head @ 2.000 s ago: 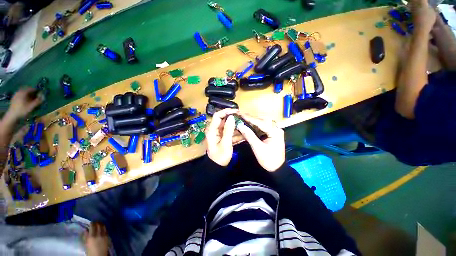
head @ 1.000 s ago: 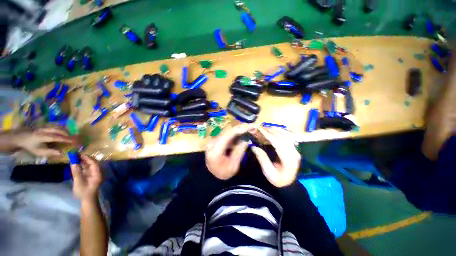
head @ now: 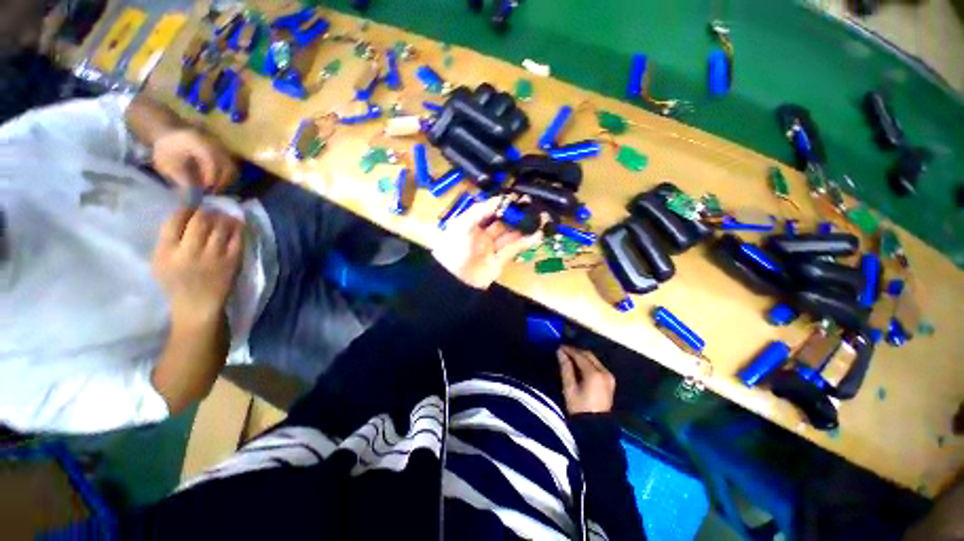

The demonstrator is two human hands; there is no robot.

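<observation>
My left hand [head: 478, 245] is at the bench's near edge, palm partly up, its fingertips against a dark part with blue on it among the black housings [head: 545, 182]. Whether it grips that part is unclear. My right hand [head: 588, 380] is low by my lap, below the bench edge, fingers curled; I cannot tell if it holds anything. Blue batteries [head: 574, 150] and green circuit boards [head: 632, 159] with thin wires lie around the housings. More black housings [head: 637, 256] lie to the right.
The tan bench [head: 729, 365] slopes down to the right in view. Behind it the green conveyor belt [head: 592, 42] carries cells and part-filled housings. A person in a white shirt [head: 79, 254] sits at left, hands together. A blue stool [head: 666, 481] is beside me.
The view has turned left. My hands, earlier together over my lap around a small part, are now apart: left at the pile, right lower down. The neighbour's hands have come together.
</observation>
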